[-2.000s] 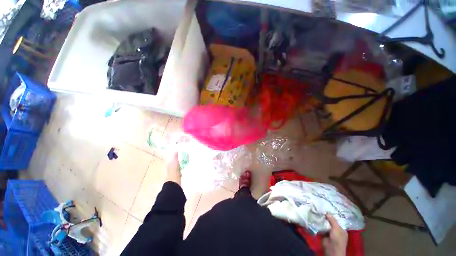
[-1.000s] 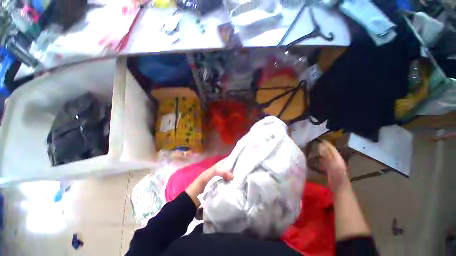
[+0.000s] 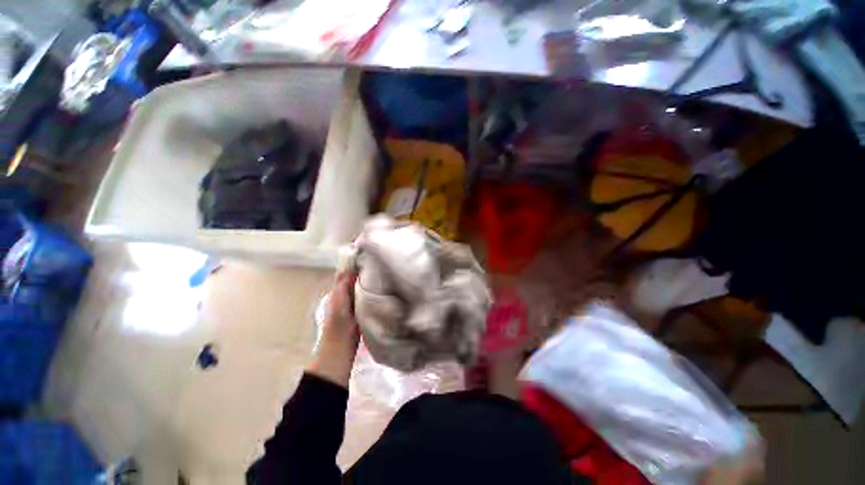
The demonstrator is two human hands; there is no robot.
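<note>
My left hand [image 3: 338, 320] holds a bunched beige garment [image 3: 417, 296] up in front of me, gripping it from its left side. A white plastic bag [image 3: 631, 393] lies stretched to the right of my lap, over the large red sack [image 3: 574, 438]. My right hand [image 3: 738, 471] is small and blurred at the picture's lower right, gripping the near corner of the white bag. Part of a pink plastic bag [image 3: 506, 322] shows to the right of the beige garment.
A white bin [image 3: 346, 180] with a dark bundle [image 3: 256, 180] stands ahead left. A yellow printed carton [image 3: 427, 180] and an orange-red bag [image 3: 517, 223] are under the table. A black hanger [image 3: 735, 80] lies on the table. Dark garments [image 3: 797, 227] hang at right. Blue crates [image 3: 38, 332] stand at left.
The pale bundle held before me is now apart from the white bag: the beige garment is at left in my left hand, the bag at right. My right hand has moved down and right.
</note>
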